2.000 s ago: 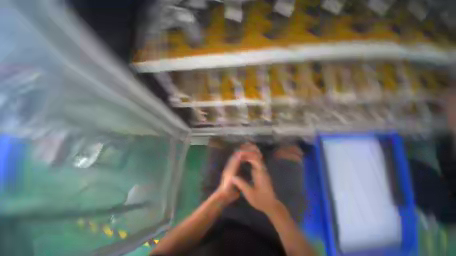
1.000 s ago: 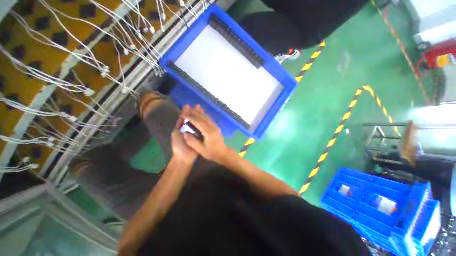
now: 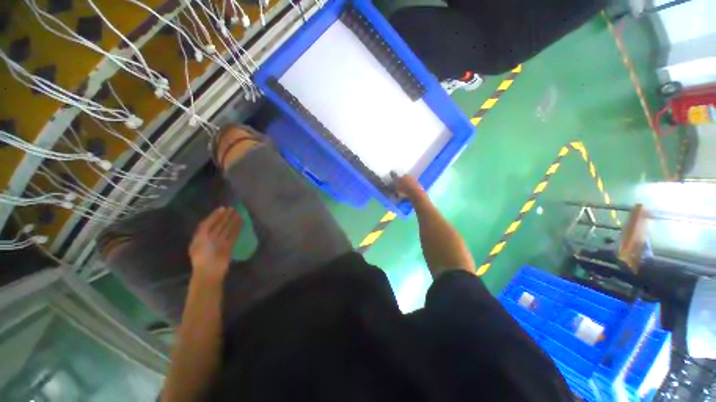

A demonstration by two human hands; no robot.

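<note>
The blue crate (image 3: 302, 49) stands open beside my legs, with a white sheet (image 3: 361, 102) on its bottom. Small black power adapters line its two long sides; the row on my side (image 3: 322, 137) runs down to the near corner, the far row (image 3: 385, 56) is shorter. My right hand (image 3: 404, 188) is at the near corner, its fingertips on a small dark adapter at the row's end, partly hidden by the fingers. My left hand (image 3: 213, 242) is empty over my lap, fingers extended and slightly apart.
The rack's yellow shelf (image 3: 47, 39) with bunches of hanging white cables (image 3: 94, 129) is at the upper left. A blue shape (image 3: 314, 169) is under the crate. A person's dark-clothed leg (image 3: 440, 39) is beyond the crate. Stacked blue crates (image 3: 549, 330) stand at the lower right.
My hands were together around a small black and white thing. They have parted: the right reached to the crate's near corner, the left moved left over my lap.
</note>
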